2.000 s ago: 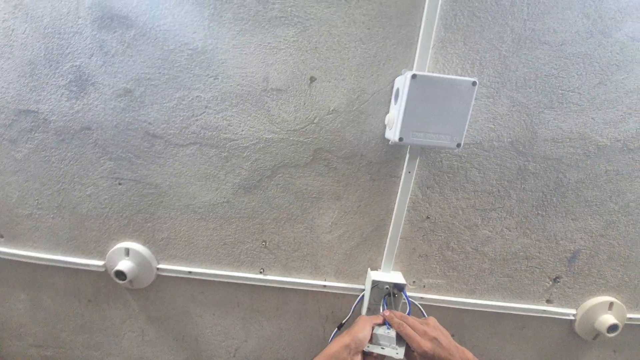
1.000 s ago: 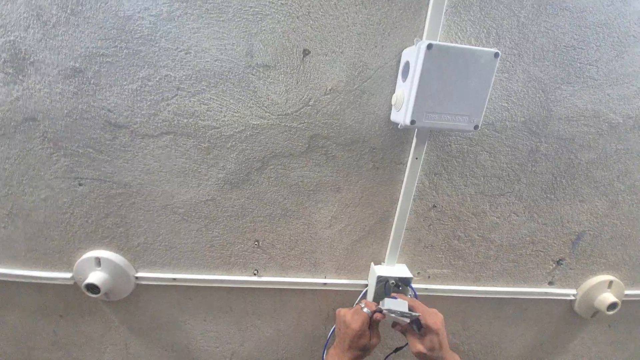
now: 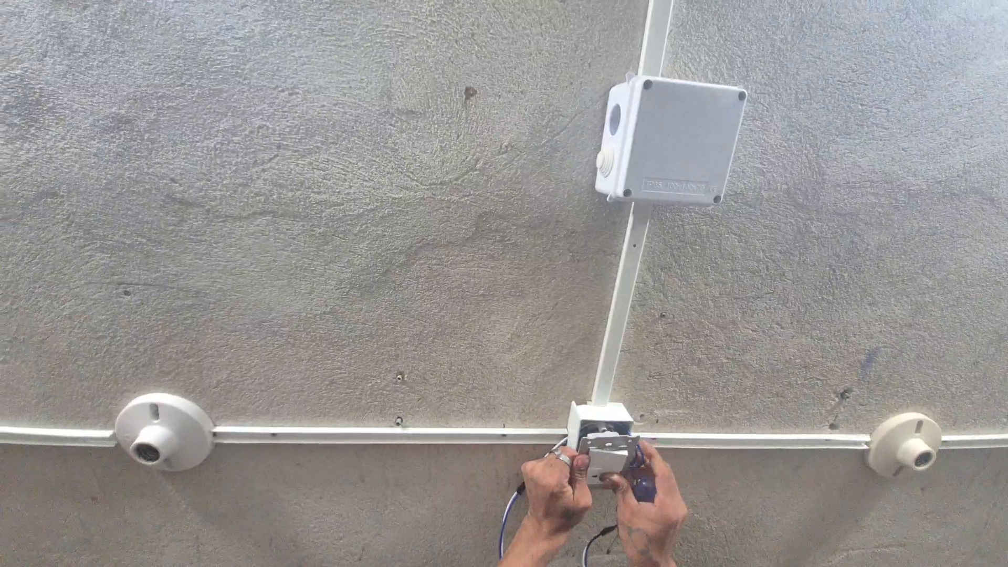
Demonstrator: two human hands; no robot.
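Note:
At the lower middle of the head view, a white surface-mount wall box [image 3: 601,413] stands open, with wires partly visible inside. A white switch or socket module with a metal mounting frame [image 3: 608,460] is held just in front of it. My left hand [image 3: 556,490] grips the module's left edge between thumb and fingers and wears a ring. My right hand [image 3: 652,508] holds its right side, with blue wire beside the fingers and a dark blue object [image 3: 644,487], unclear in kind, at the palm. A blue and white cable [image 3: 505,524] hangs left of my left hand.
White trunking [image 3: 354,435] runs across the rough wall, with a round lampholder [image 3: 164,432] at left and another [image 3: 904,445] at right. Vertical trunking [image 3: 622,307] rises to a grey-white junction box [image 3: 685,142]. A second cable end [image 3: 600,535] hangs between my wrists.
The module's face and metal frame now show upright before the box; a second ago it was tilted. Both hands have shifted around it and remain on its two sides.

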